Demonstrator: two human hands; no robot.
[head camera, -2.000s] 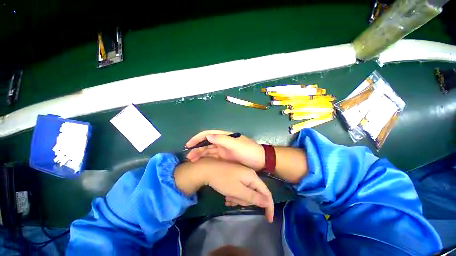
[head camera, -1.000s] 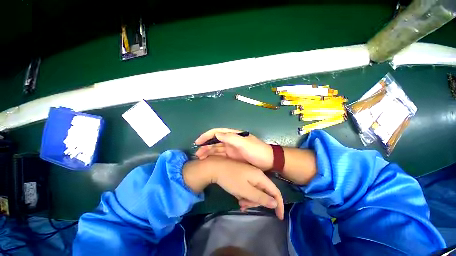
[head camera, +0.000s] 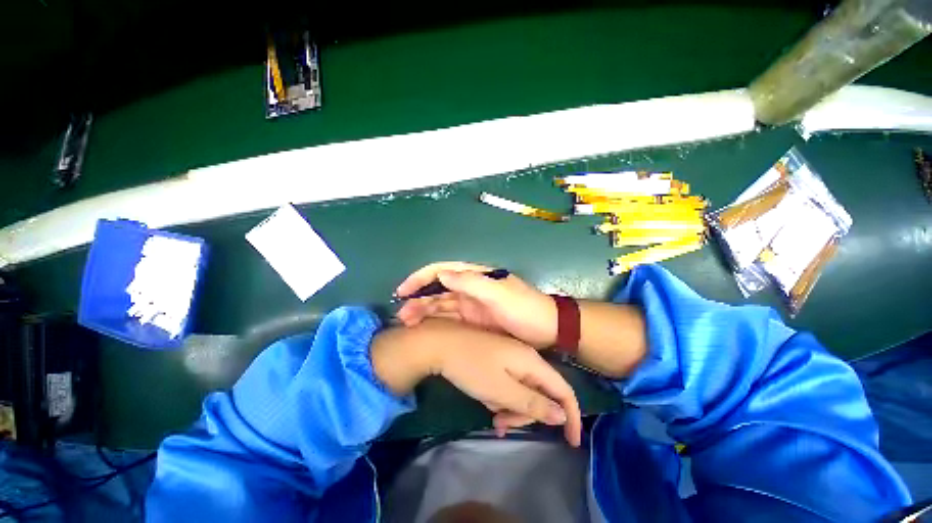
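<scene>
My right hand (head camera: 485, 303), with a dark red band on its wrist, holds a thin dark pen-like tool (head camera: 439, 290) between thumb and fingers. It rests across my left wrist. My left hand (head camera: 503, 380) lies below it near the bench edge, fingers pointing right and down, apart, holding nothing. A fanned pile of orange and white flex cables (head camera: 654, 217) lies beyond my right forearm. A single flex cable (head camera: 521, 207) lies left of the pile.
A blue bin (head camera: 105, 281) with small white pieces stands at left, beside a white card (head camera: 295, 252). A clear bag of flex cables (head camera: 782, 230) lies at right. Beyond the white rail (head camera: 460, 148) are an opened phone (head camera: 293, 80) and another dark slab (head camera: 72, 149). A translucent post rises upper right.
The opened phone on the belt has moved to the right relative to the rail. The whole view has shifted slightly. My hands have stayed crossed in the same pose.
</scene>
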